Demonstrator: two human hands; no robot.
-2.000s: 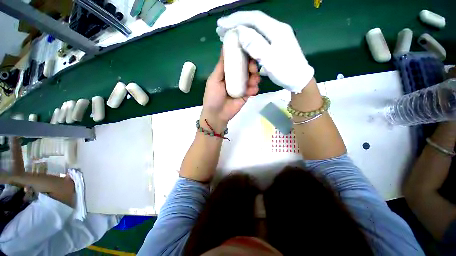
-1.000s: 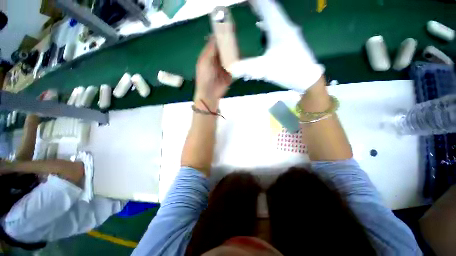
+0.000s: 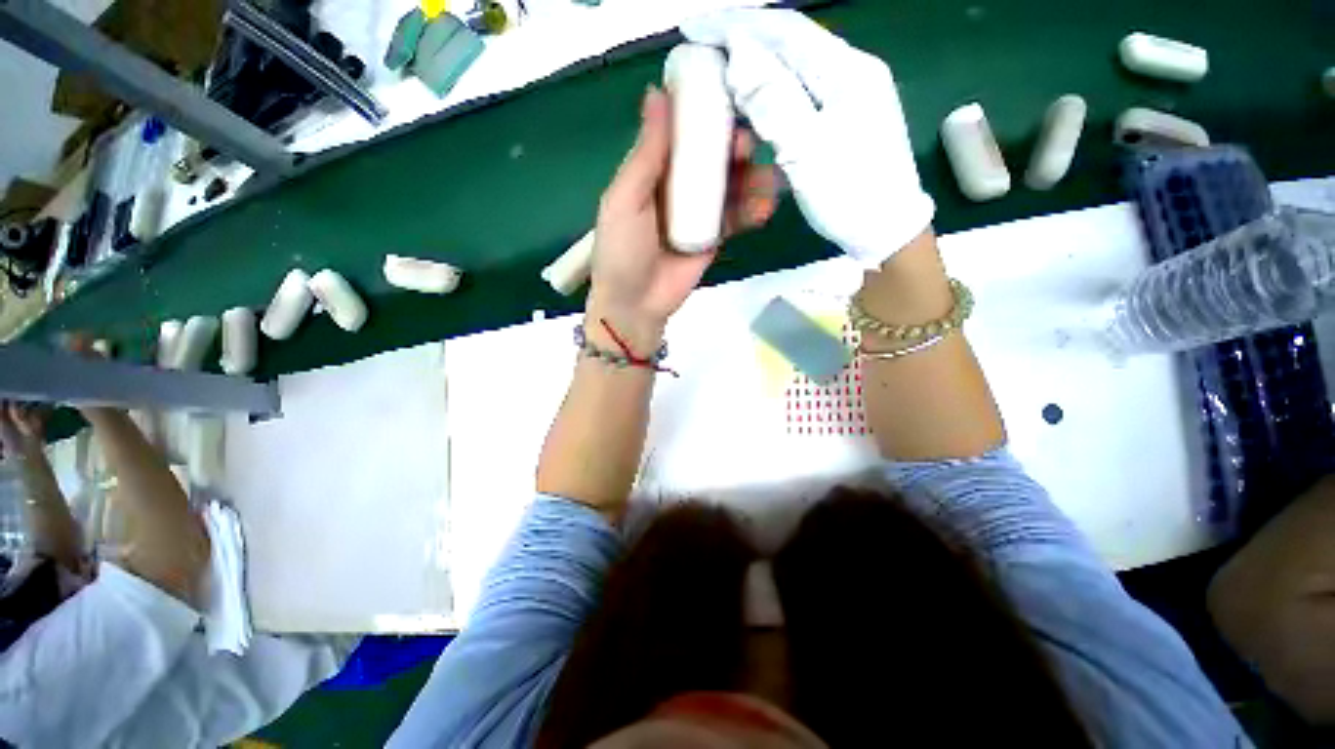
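Note:
A white rounded device (image 3: 700, 151) is held upright over the green conveyor belt. My left hand (image 3: 640, 242), bare, grips it from below, with the thumb on its left side and fingertips showing on its right. My right hand (image 3: 835, 139), in a white glove, is beside its upper right end; the gloved fingertips touch or nearly touch its top, and whether they grip it is unclear. A sticker sheet with small red marks (image 3: 823, 405) lies on the white table, with a grey-green pad (image 3: 801, 340) on its upper part.
Several white devices lie on the belt (image 3: 483, 183), left and right. A dark parts tray (image 3: 1193, 220) and clear ribbed bottle (image 3: 1223, 285) are at right. A grey frame bar (image 3: 132, 378) crosses at left. A co-worker's arm (image 3: 154, 490) is at left; part of another person is lower right.
The device in my left hand was turned face-on a second ago and now shows a plain white side. My gloved hand has closed in beside it. Another device now shows behind my left wrist.

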